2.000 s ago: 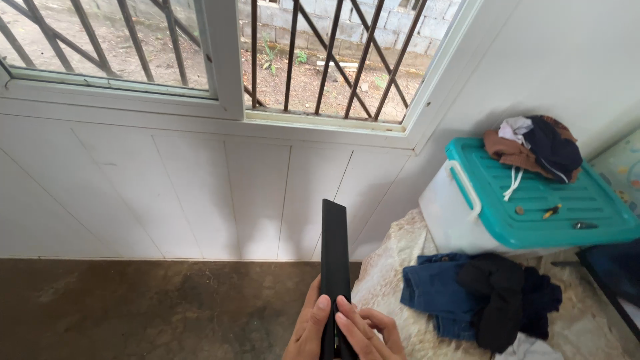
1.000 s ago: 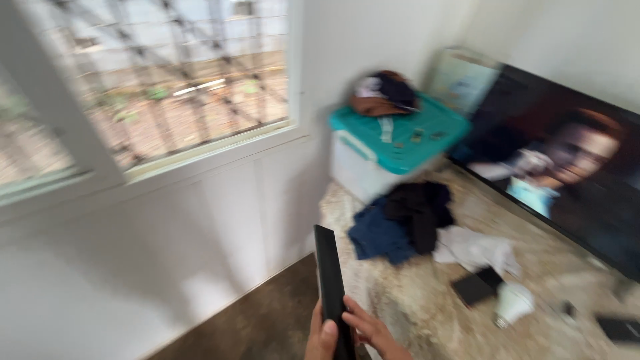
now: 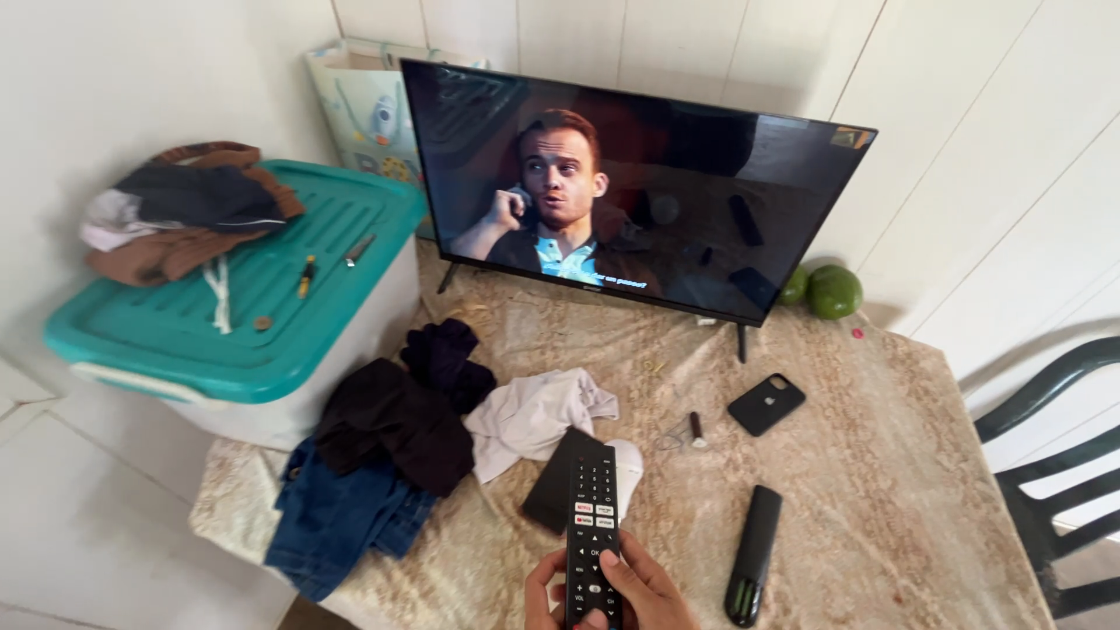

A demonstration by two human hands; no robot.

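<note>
Both hands hold a black TV remote control [image 3: 594, 490], its button face up, at the bottom centre of the head view. My left hand [image 3: 546, 591] grips its left side. My right hand [image 3: 643, 588] wraps the right side, with a thumb over the buttons near the navigation ring. Beyond them a flat-screen television [image 3: 647, 201] stands on the table [image 3: 892, 490], showing a person with a phone at the ear. Just behind the remote lie a dark flat object [image 3: 556, 481] and a white light bulb [image 3: 628, 472], partly hidden.
A black phone case [image 3: 766, 404], a second dark handheld object [image 3: 752, 556] and green fruit [image 3: 834, 291] lie to the right. Dark and blue clothes [image 3: 376, 455] and a white cloth [image 3: 538, 411] lie left, beside a teal-lidded storage box [image 3: 350, 324]. A dark green chair [image 3: 1059, 464] stands right.
The view has swung right from the window to the television and table. Both hands still hold the remote, whose button face now shows.
</note>
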